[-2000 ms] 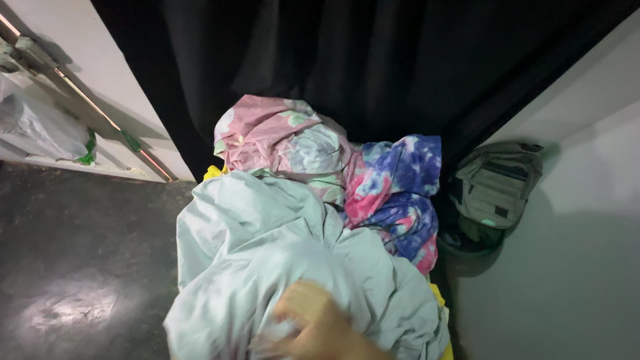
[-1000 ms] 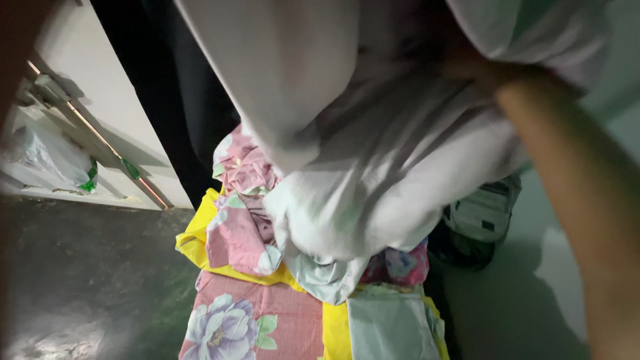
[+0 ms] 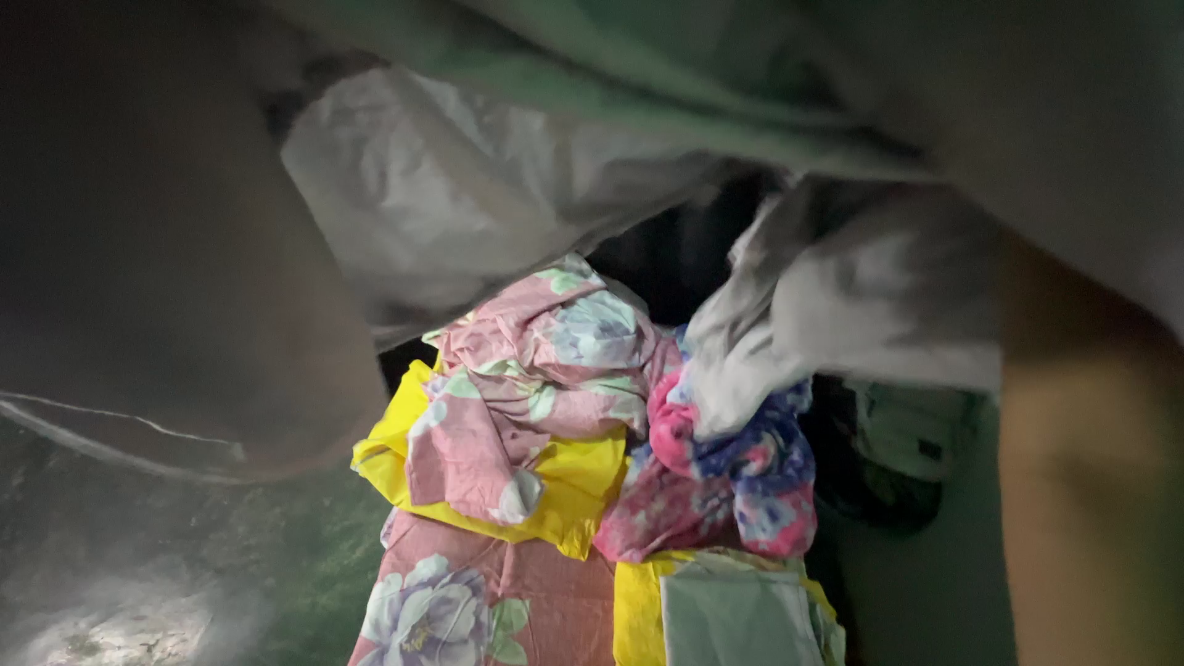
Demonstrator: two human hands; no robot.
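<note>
A large pale grey cloth (image 3: 444, 185) is raised close to the camera and covers the upper part of the view. My right forearm shows at the right edge; the cloth hides the hand itself, and my left hand cannot be seen. Below the cloth lie a crumpled pink floral cloth (image 3: 555, 361), a yellow cloth (image 3: 578, 476) and a blue-and-pink tie-dye cloth (image 3: 758, 453). A hanging part of the grey cloth overlaps the tie-dye one. Nearer me are a flat pink floral cloth (image 3: 555, 592) and a folded grey-green cloth (image 3: 735, 615) beside yellow fabric.
A grey-green backpack (image 3: 906, 430) stands to the right of the pile, partly behind the raised cloth. The dark floor (image 3: 296, 564) shows at the left. Black material is visible behind the pile.
The pale cloth, spread over the pile two seconds ago, is now lifted and spread near the camera. More of the pink, yellow and tie-dye cloths shows than one second ago.
</note>
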